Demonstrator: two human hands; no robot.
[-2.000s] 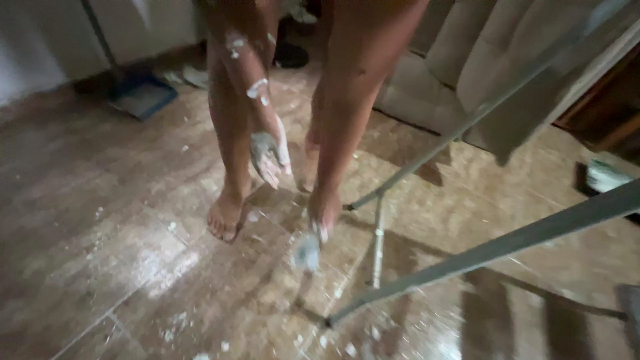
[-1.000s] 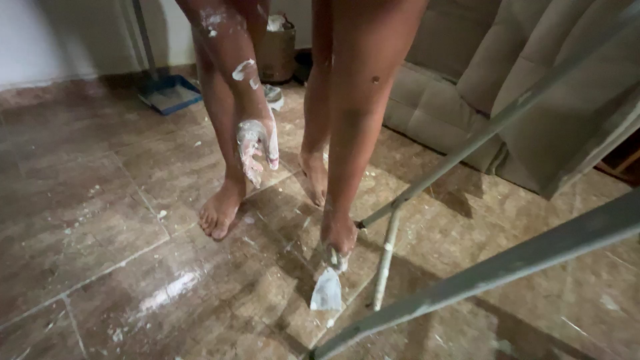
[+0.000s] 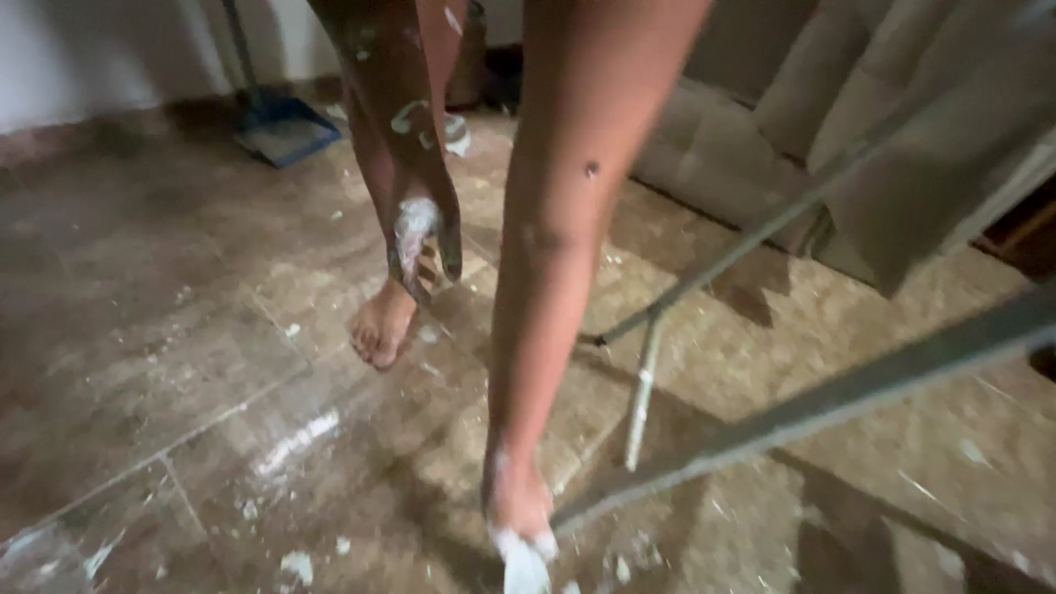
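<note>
The view faces back toward my legs and bare feet. My left hand (image 3: 520, 511), at bottom centre beside the lower end of a grey metal rail (image 3: 742, 421), holds a whitish flat blade (image 3: 526, 568) low over the floor. It looks like a scraper; its handle is hidden. Above and to the left hangs my right hand (image 3: 419, 239), coated in wet white paste, with its thumb apart from the fingers and nothing seen in it. My right foot (image 3: 384, 326) is just below that hand. White smears mark the right forearm. White bits (image 3: 297, 566) lie on the tiled floor.
Metal rails of a frame, possibly a ladder, slant across the right side, with a pale crossbar (image 3: 643, 396) between them. A blue dustpan (image 3: 289, 132) stands near the wall at upper left. Beige cushions (image 3: 709, 148) rest on the floor at upper right.
My left hand and the blade now appear lower, close to the bottom edge of the view. My right hand still hangs near my right foot. The view has shifted.
</note>
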